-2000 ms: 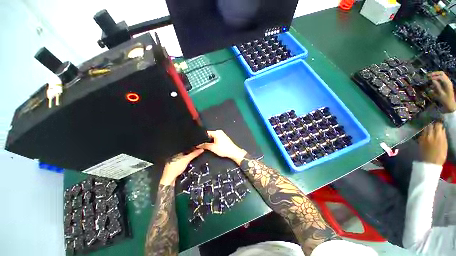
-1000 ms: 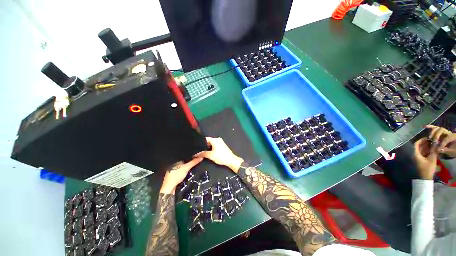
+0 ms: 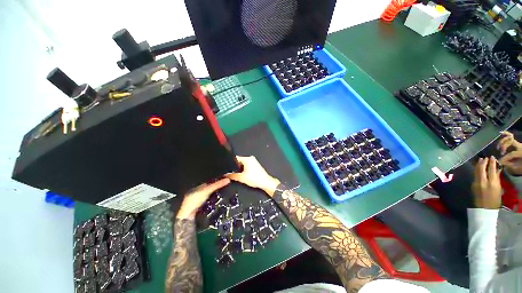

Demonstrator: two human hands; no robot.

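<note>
A large black box with a red edge and a glowing red ring, likely a test fixture [image 3: 114, 154], overhangs the work. My left hand [image 3: 197, 197] reaches under its lower edge; its fingertips are partly hidden. My right hand [image 3: 252, 173] is at the box's front corner, its fingertips hidden at the edge. Whether either hand holds a module cannot be seen. A loose pile of small black modules [image 3: 246, 226] lies just in front of my hands. The blue tray [image 3: 312, 106] right of it holds rows of modules [image 3: 352, 160] in its near part.
A black block of modules [image 3: 109, 249] and clear plastic pieces [image 3: 158, 226] lie left. A second blue tray [image 3: 337, 64], keyboard [image 3: 232, 96] and monitor [image 3: 212, 37] stand behind. Another person's hands [image 3: 487, 180] are at right, near more modules [image 3: 443, 106] and a red stool [image 3: 400, 254].
The monitor now shows a textured pale oval where it was smooth. My left hand has shifted slightly left, away from my right. The view has tilted slightly, and the other person's hands have moved.
</note>
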